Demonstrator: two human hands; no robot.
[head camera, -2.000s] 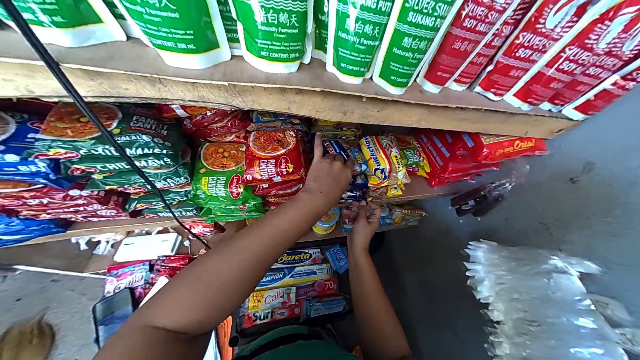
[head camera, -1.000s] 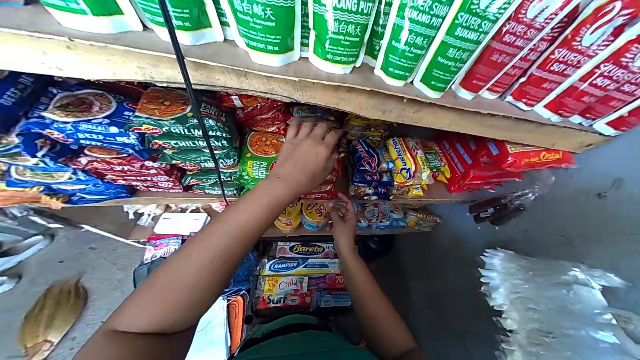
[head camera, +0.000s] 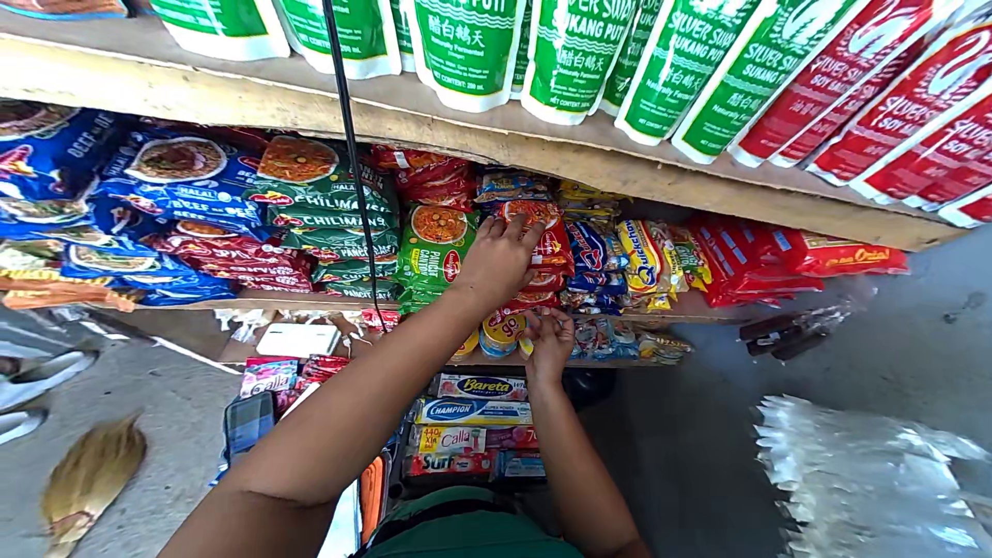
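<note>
My left hand lies palm down on a red noodle pack at the front of a stack, its fingers spread over the top. Just below and to the right, my right hand has bent fingers at the bottom of that stack, by the shelf's front edge; whether it pinches anything is unclear. A green noodle pack stands left of the red one, and blue snack packs are to its right. Beneath the left hand is a yellow-lidded tub, partly covered by the right fingers.
Green pouches and red pouches line the upper wooden shelf. A black cable hangs in front of the packs. Detergent bars lie below. A broom head and clear plastic are at the sides.
My left hand was at the right side of the red pack, by the blue packs, two seconds ago; it now lies on the red pack. My right hand has stayed low near the shelf edge.
</note>
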